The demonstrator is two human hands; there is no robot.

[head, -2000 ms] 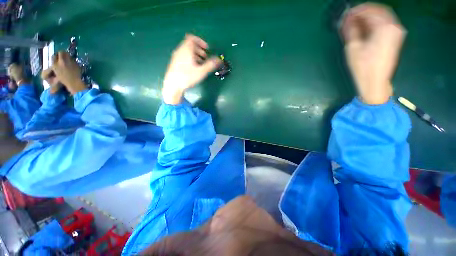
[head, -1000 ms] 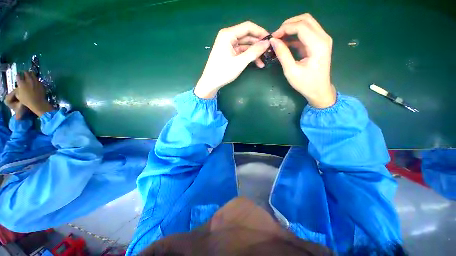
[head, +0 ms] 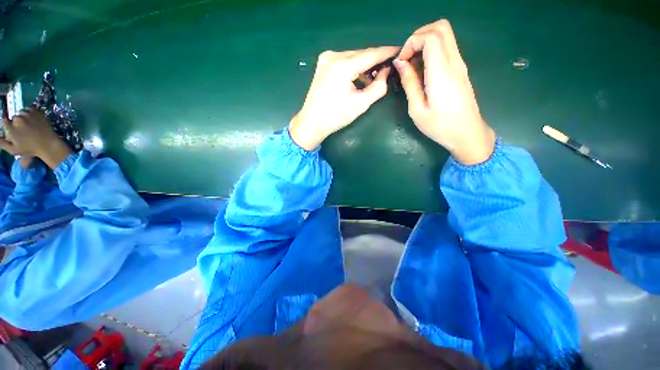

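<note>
A small dark module (head: 372, 74) with faint glints is held between my hands above the green bench (head: 239, 87); fingers hide most of it. My left hand (head: 340, 90) has its thumb and fingers closed around the module. My right hand (head: 443, 90) meets it at the fingertips, with thumb and index finger pinched together at the module's right end. Whether the right fingertips grip the module or a tiny part on it cannot be told.
A pen-like tool (head: 577, 147) with a pale handle lies at the right. A small clear piece (head: 520, 64) and a white scrap (head: 302, 63) lie on the bench. At the left, a neighbouring worker's hand (head: 36, 135) is beside a glittering pile of modules (head: 64, 115).
Two seconds ago my hands were apart, the right far to the right; they came together around the module. Since one second ago, the left fingers have straightened and the module has tilted slightly.
</note>
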